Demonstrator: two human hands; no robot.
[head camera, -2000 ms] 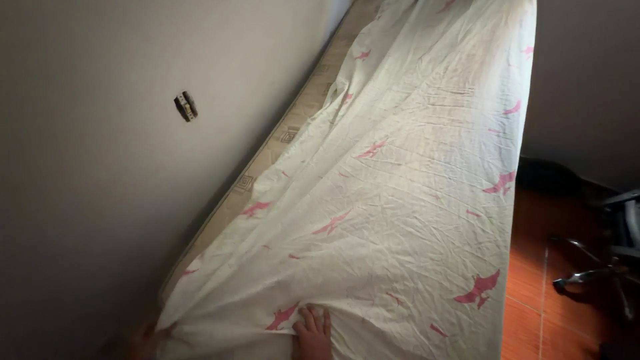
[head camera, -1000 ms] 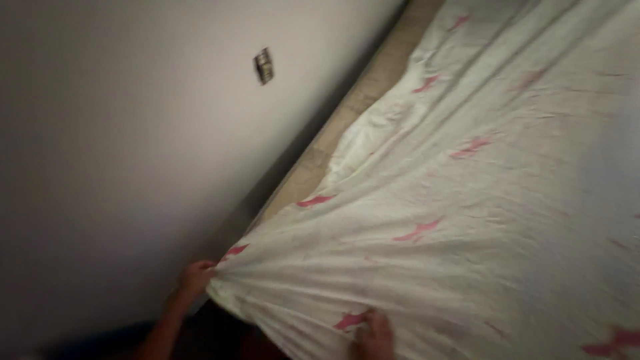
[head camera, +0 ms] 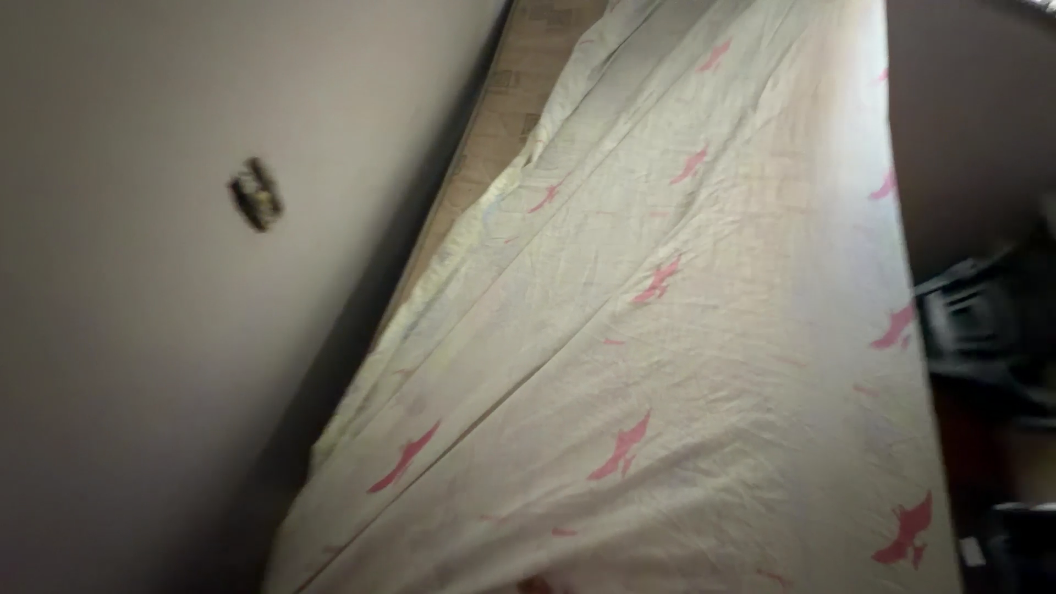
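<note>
A pale fitted sheet with pink bird-like prints [head camera: 709, 355] lies over a mattress, with long diagonal folds running toward the lower left. Along the wall side, the tan patterned mattress [head camera: 495, 124] shows beyond the sheet's gathered edge. At the bottom edge of the view, only a small brownish bit of my right hand [head camera: 535, 585] shows against the sheet; its fingers and any grip are hidden. My left hand is out of view.
A pale wall [head camera: 148, 330] with an uncovered electrical box [head camera: 256, 195] stands to the left, a dark narrow gap between it and the mattress. On the right are a blurred dark chair-like object [head camera: 973, 322] and a dark item low at the edge.
The sheet's near left corner, pinched by my left hand one second ago, now reaches lower along the mattress side. My left hand has left the view, and my right hand has almost left it.
</note>
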